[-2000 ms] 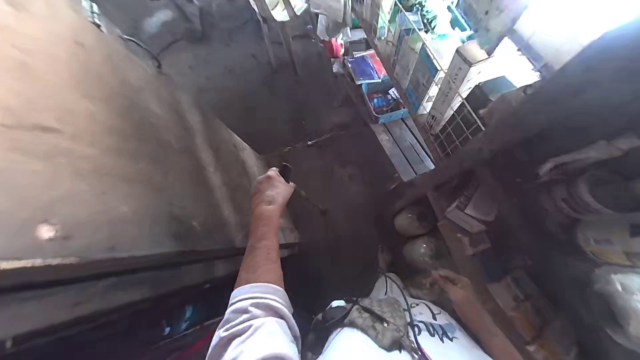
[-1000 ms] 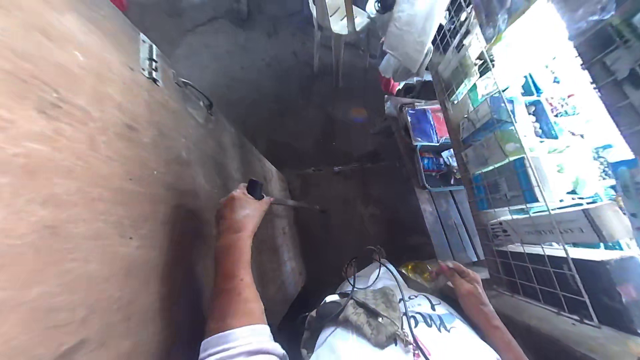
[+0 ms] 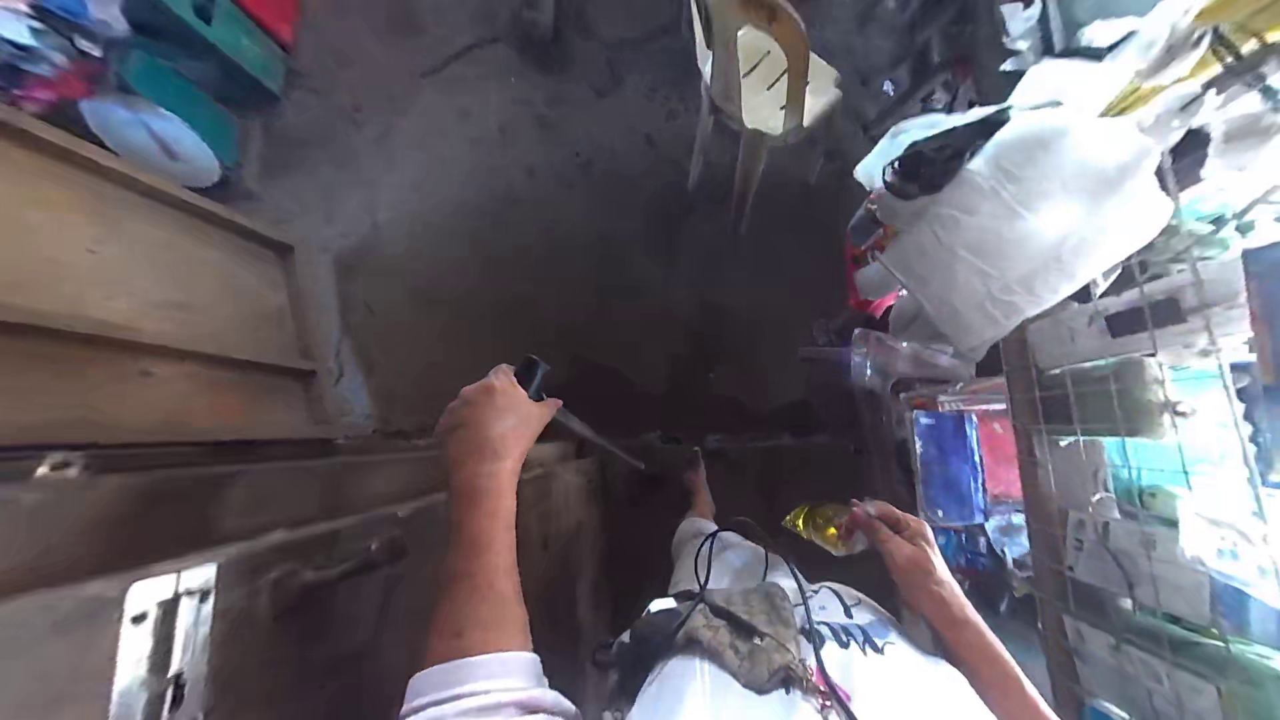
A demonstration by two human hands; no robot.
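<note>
My left hand [image 3: 497, 415] is closed around the black handle of a knife [image 3: 598, 436], whose thin blade points forward and to the right, over the dark floor. My right hand [image 3: 893, 540] pinches the top of a small clear plastic bag of yellow liquid [image 3: 826, 524], which hangs beside my body. A camouflage pouch [image 3: 745, 635] with black cords lies against my white shirt. The knife and the bag are well apart.
Wooden door panels [image 3: 140, 300] stand at left, with a metal hinge [image 3: 165, 640] below. A plastic chair [image 3: 765, 70] is ahead. At right are a white sack [image 3: 1030, 220], a wire grid [image 3: 1100, 500] and a blue packet [image 3: 948, 467]. A green crate [image 3: 220, 50] sits far left.
The view has swung a lot, bringing the chair, white sack and crates into fuller sight. My left hand still holds the knife, and my right hand still holds the bag seen one second ago.
</note>
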